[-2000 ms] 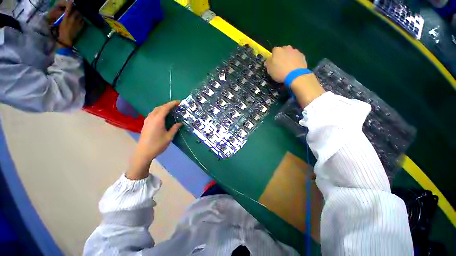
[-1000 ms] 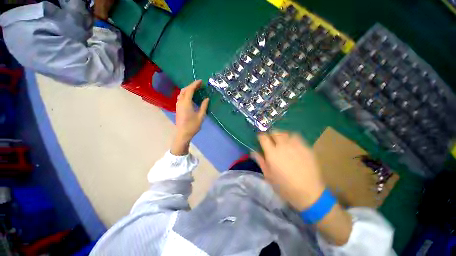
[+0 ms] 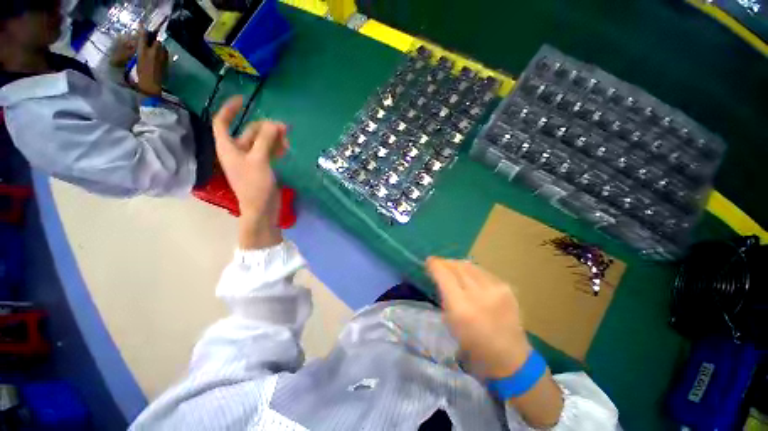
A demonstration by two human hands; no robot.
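Observation:
My right hand [image 3: 482,318], with a blue wrist strap, is low in front of me. Its thumb and finger are closed on the end of a thin, blurred solder wire [image 3: 370,226], which runs up and left past the near tray. My left hand [image 3: 253,160] is raised at the left, fingers apart, with nothing visible in it. The clear blister tray [image 3: 404,135] with rows of small modules lies flat between and beyond my hands. The greyer blister tray stack [image 3: 602,151] lies to its right.
A tan work board [image 3: 530,278] holds a pile of leaded components [image 3: 589,263]. A black fan [image 3: 716,286] and blue soldering station [image 3: 712,383] stand at right. A neighbouring worker's sleeve [image 3: 109,139] and a blue-yellow box [image 3: 253,38] are at left.
My right hand has come from the tray's far edge to low in front of me. My left hand has left the tray's near left corner and lifted up and left, opening.

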